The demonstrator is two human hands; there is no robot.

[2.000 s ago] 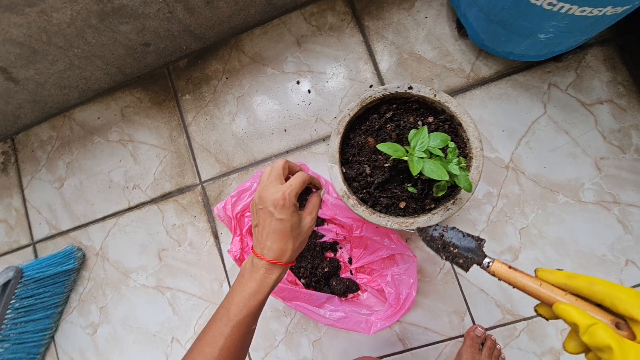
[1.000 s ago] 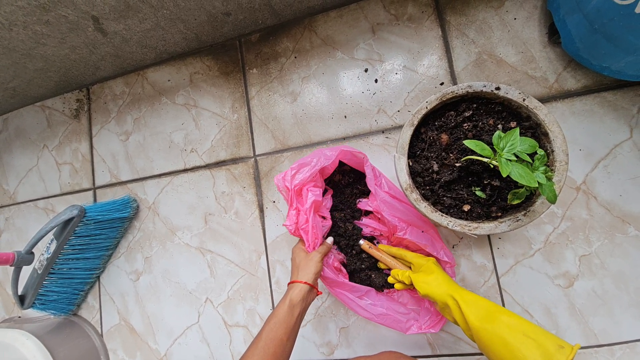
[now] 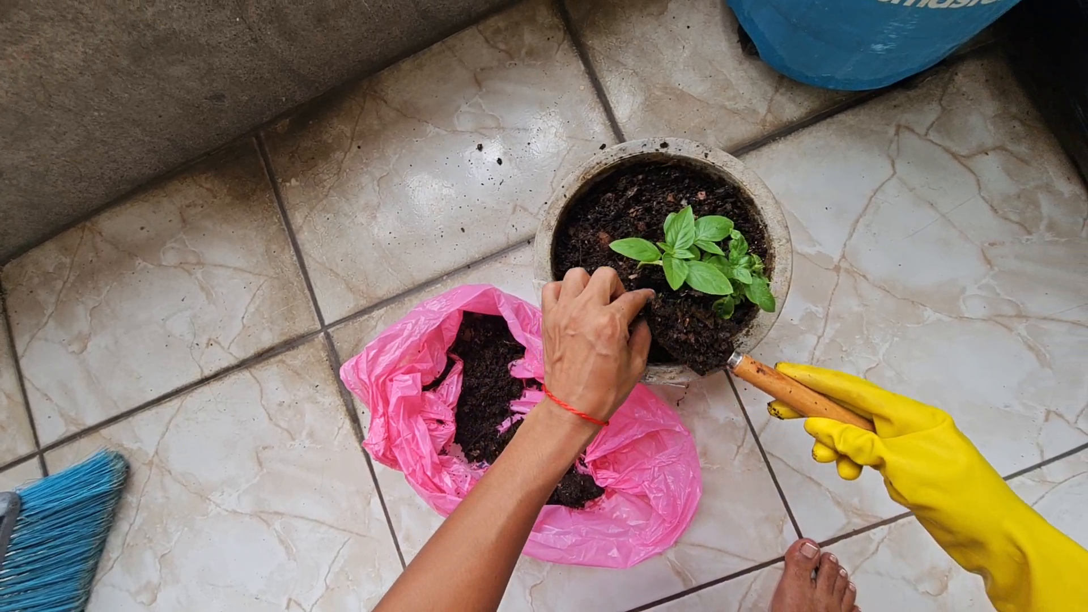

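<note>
My right hand point(image 3: 858, 416), in a yellow rubber glove, grips the wooden handle of a hand trowel point(image 3: 795, 389). Its soil-covered blade lies over the near rim of a round stone-like pot point(image 3: 778, 246). Bare, with a red cord at the wrist, my left hand point(image 3: 591, 336) reaches over the pot's lower left rim, fingertips at the soil point(image 3: 616, 200); whether it pinches any soil is hidden. A green leafy plant point(image 3: 701, 255) grows right of centre in the pot. Below and left, partly under my left forearm, a pink plastic bag point(image 3: 646, 484) lies open with dark soil point(image 3: 489, 374) inside.
A blue container point(image 3: 850, 42) stands at the top right. Blue broom bristles point(image 3: 64, 527) show at the lower left, and a grey wall point(image 3: 170, 85) borders the tiled floor point(image 3: 195, 476). A bare foot point(image 3: 814, 578) is at the bottom edge. Soil crumbs dot the tiles.
The trowel, held by my right hand, has moved from the bag to the pot. My left hand has left the bag's edge and is now over the pot's rim. The view has shifted.
</note>
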